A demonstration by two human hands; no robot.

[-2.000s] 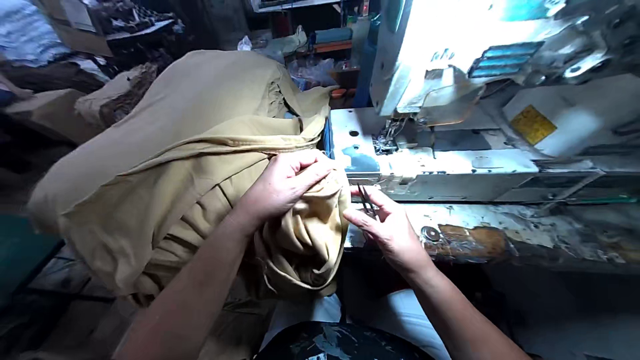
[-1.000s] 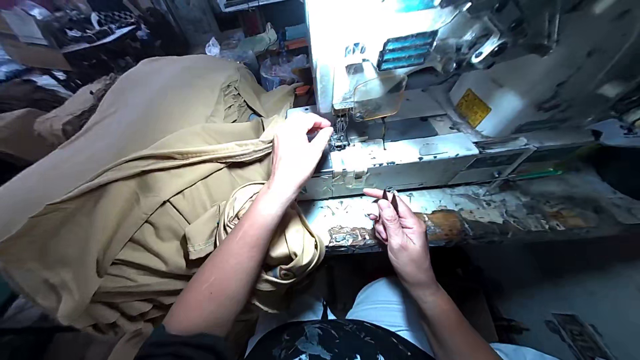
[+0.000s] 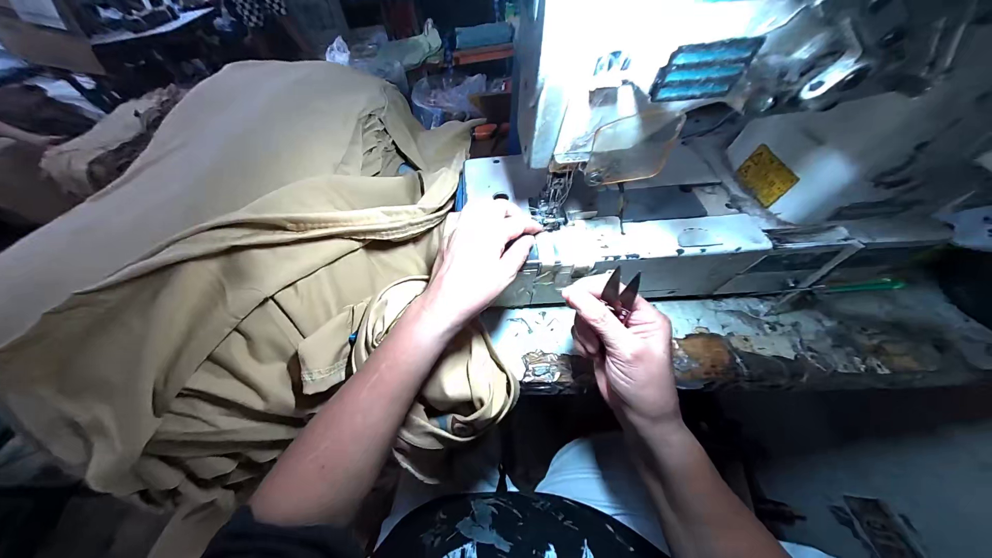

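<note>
Tan garments lie heaped left of an industrial sewing machine, with a bunched part near the table edge. My left hand reaches over the machine bed, fingertips by the presser foot and needle area; whether it pinches a thread or fabric edge cannot be told. Below and right of it, my right hand holds small thread snips, their two blades apart and pointing up. A clear guard hangs beside the needle area.
The worn table edge runs in front of the machine. A green-handled tool rests at the right. Behind the garments are plastic bags and an orange object. Part of another person's arm shows at the far left.
My left hand has left the bunched tan cloth, which it touched two seconds ago, and moved up to the needle area. The snips in my right hand now point upward, away from the cloth.
</note>
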